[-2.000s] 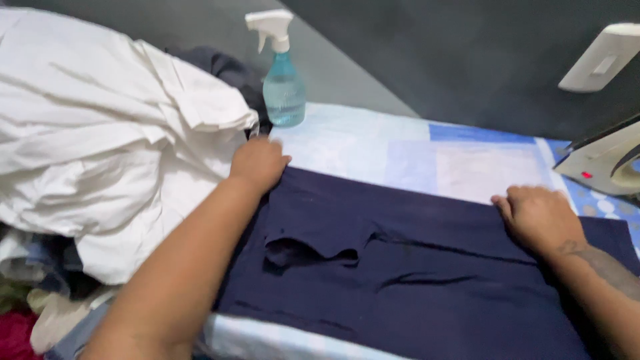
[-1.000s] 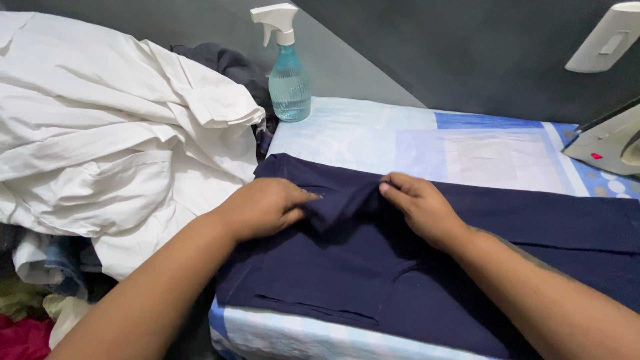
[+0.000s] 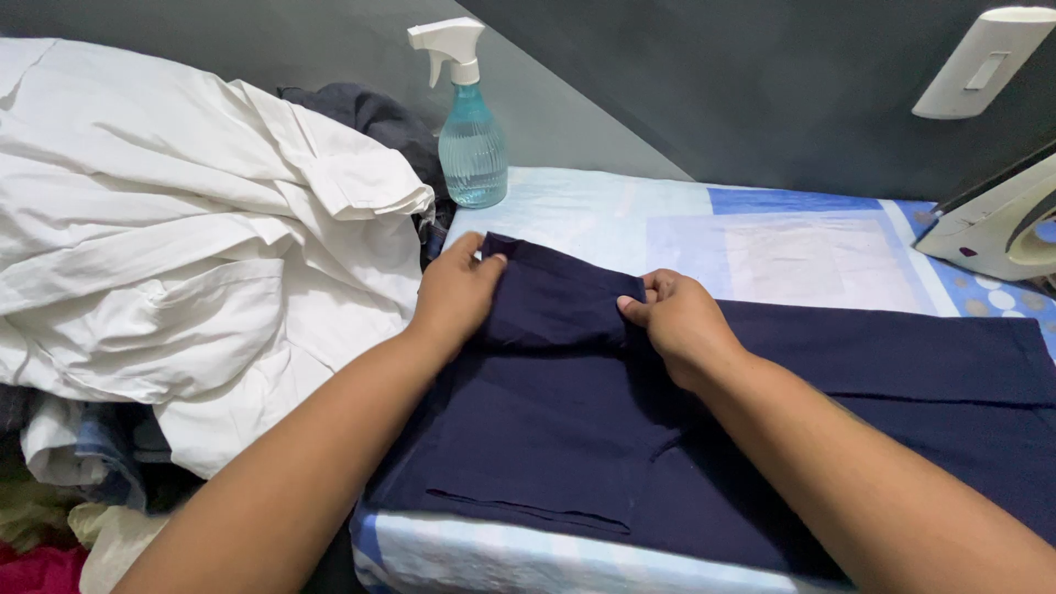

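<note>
A navy cloth garment (image 3: 544, 429) lies spread over a padded surface with a blue and white printed cover (image 3: 577, 194). My left hand (image 3: 459, 289) pinches the upper left corner of a raised flap of the navy cloth between thumb and fingers. On the same flap's right corner, my right hand (image 3: 681, 318) has its thumb and fingers closed, and the flap is stretched between both hands. A slit-like opening shows near the garment's front edge. Both forearms cover parts of the cloth.
White crumpled garments (image 3: 165, 214) are heaped at left, over other clothes. A teal spray bottle (image 3: 473, 148) with white trigger stands by the wall. At right are a clothes iron (image 3: 998, 223), partly cut off, and a white wall switch (image 3: 982, 66).
My right hand has moved left from the far right of the cloth, where it lay two seconds ago. The bunched cloth between my hands now shows as a raised, stretched flap.
</note>
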